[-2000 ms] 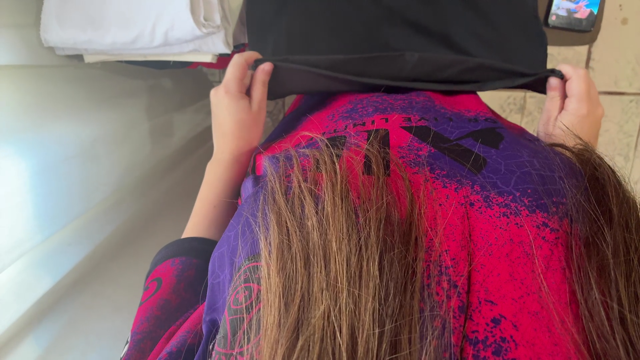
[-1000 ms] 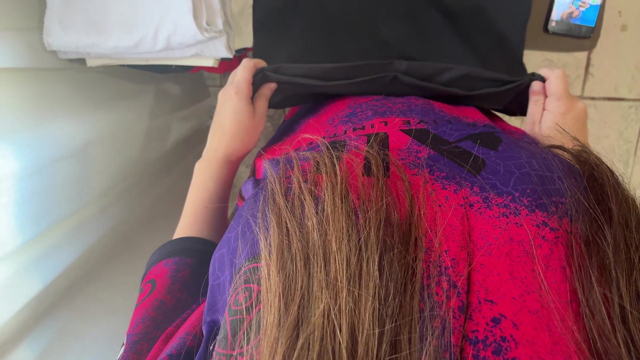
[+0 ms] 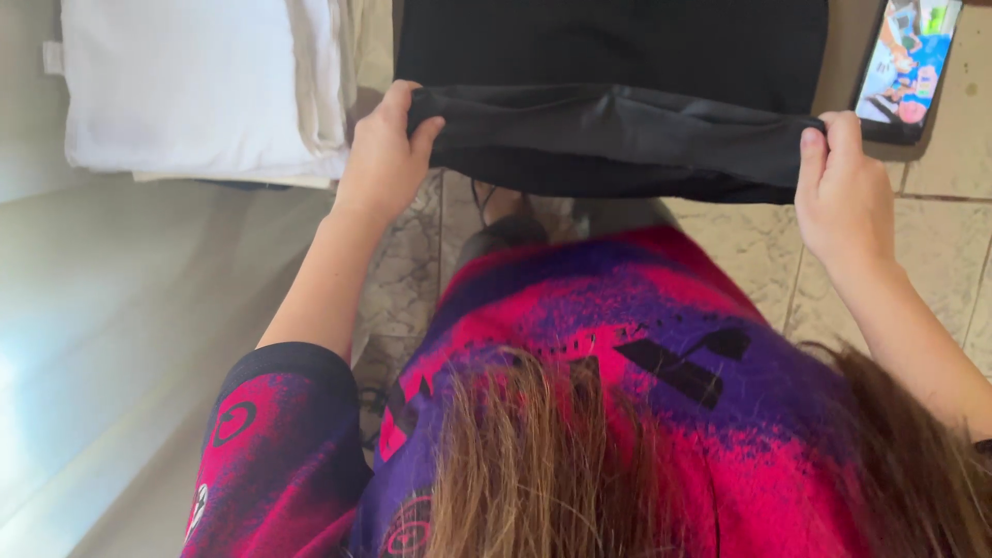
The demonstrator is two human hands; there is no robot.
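Note:
A black cloth [image 3: 612, 46] spreads across the top of the view, its near edge turned up into a loose band between my hands. My left hand [image 3: 387, 151] pinches the left corner of that edge between thumb and fingers. At the right corner, my right hand [image 3: 845, 182] grips the cloth the same way. The band sags a little in the middle, and the far end of the cloth runs out of view.
Folded white cloths [image 3: 186, 85] lie in a stack at the upper left. A phone [image 3: 907, 70] with a lit screen is at the upper right. Tiled floor [image 3: 744, 256] shows below, with a foot partly visible under the cloth. Long hair hangs across the lower view.
The near edge of the black cloth now stands away from my shirt, showing floor and a foot between them. Both hands have kept hold of its corners.

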